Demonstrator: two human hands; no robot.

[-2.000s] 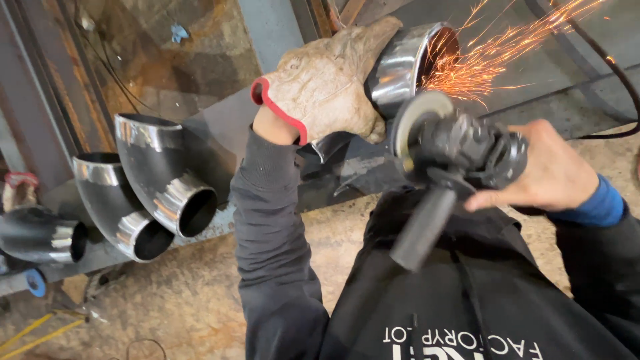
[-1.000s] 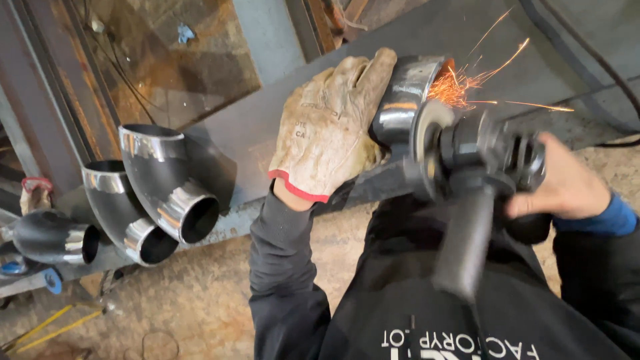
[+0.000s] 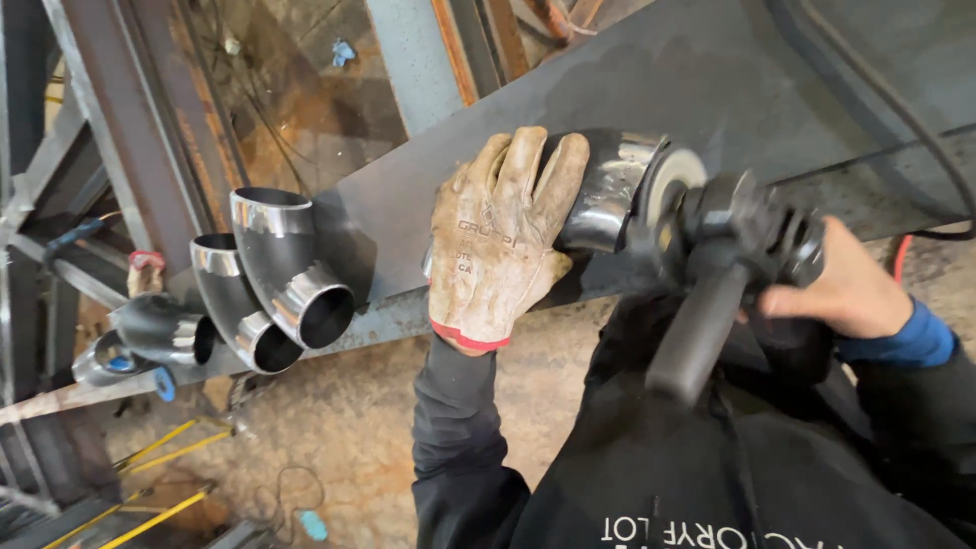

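My left hand (image 3: pixel 507 236), in a stained leather work glove with a red cuff edge, presses on a black steel pipe elbow (image 3: pixel 610 191) with a bright ground end, lying on a steel beam. My bare right hand (image 3: pixel 846 286) holds an angle grinder (image 3: pixel 724 221) by its body. Its side handle (image 3: pixel 698 335) points down, with no hand on it. The blurred grinding disc (image 3: pixel 675 183) is at the elbow's bright right end; whether they touch I cannot tell. Part of the elbow is hidden beneath the glove.
Several more pipe elbows (image 3: pixel 286 267) with shiny ends stand or lie along the beam (image 3: pixel 396 229) to the left. Near them are a blue disc (image 3: pixel 164 383) and a red-edged glove (image 3: pixel 145 273). A black cable (image 3: pixel 892 99) crosses the beam at upper right. Rusty steel profiles (image 3: pixel 171 114) stand at upper left.
The orange sparks in both earlier frames are gone. My left hand has turned on the elbow, its fingers now pointing up. The grinder's disc is now at the elbow's end rim.
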